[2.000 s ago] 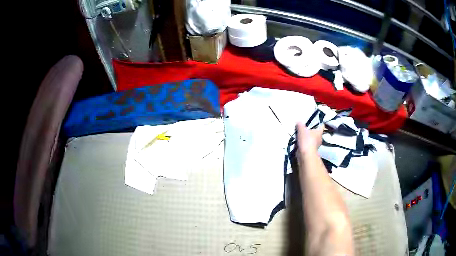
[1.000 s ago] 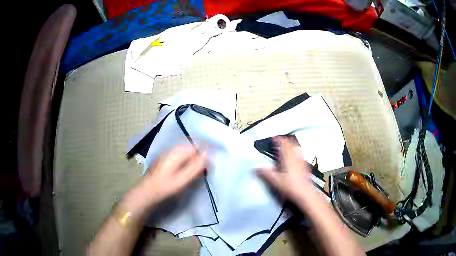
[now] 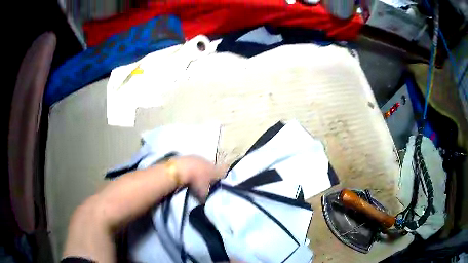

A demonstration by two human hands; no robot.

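Observation:
Pale garment panels (image 3: 256, 215) with black bands and edges lie bunched in the lower middle of the table. They fan out to the right and down from a gathered point. My left hand (image 3: 197, 174), with a yellow band at the wrist, reaches in from the lower left and is closed on the gathered panels. Its fingertips are blurred and partly hidden. I cannot make out my right hand. The iron (image 3: 354, 221), with an orange-brown handle, rests at the right, just beside the panels.
White pieces with a yellow mark (image 3: 123, 100) and a white roll (image 3: 201, 45) lie at the far left. Dark fabric (image 3: 241, 46) is at the far edge, before red cloth (image 3: 220, 20) and a blue pad (image 3: 118, 56). The iron's cord (image 3: 425, 180) hangs at the right.
The upper panel, spread before, is now gathered with its dark bands showing. My left hand has closed on the bunch. My right hand has left view. The camera view has shifted slightly.

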